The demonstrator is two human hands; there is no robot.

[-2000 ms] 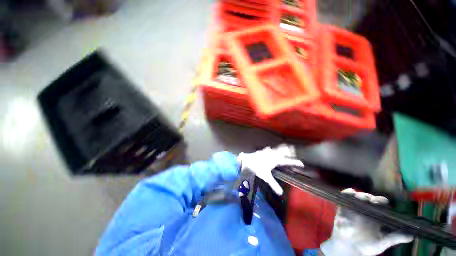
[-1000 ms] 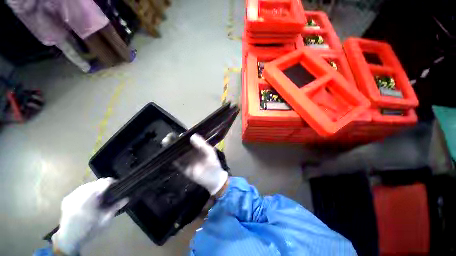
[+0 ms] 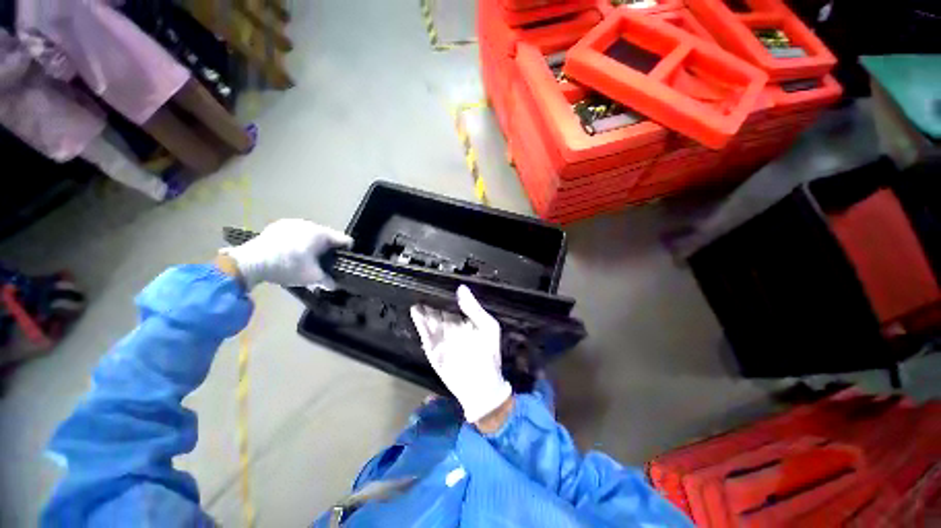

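Observation:
A stack of thin black plastic trays point(image 3: 413, 281) is held tilted on edge above a black tote point(image 3: 464, 222) on the floor. My left hand point(image 3: 294, 254), in a white glove, grips the stack near its left end. My right hand point(image 3: 464, 351), also white-gloved, holds the near side of the stack right of its middle, with the thumb near the upper edge. The tote shows behind and below the stack. Dark moulded shapes show in the tote; the stack hides part of its inside.
Red foam frames point(image 3: 588, 155) are stacked beyond the tote, some holding boards. A dark tote with a red sheet point(image 3: 882, 253) stands at right. More red frames point(image 3: 784, 474) are at lower right. People in pink coats point(image 3: 114, 72) are at upper left. A green surface point(image 3: 908, 93) shows at upper right.
The view has turned, and the tote now lies nearer the middle. The black trays have moved from beside the red stacks to my left, then back over the tote, now slanting down to the right.

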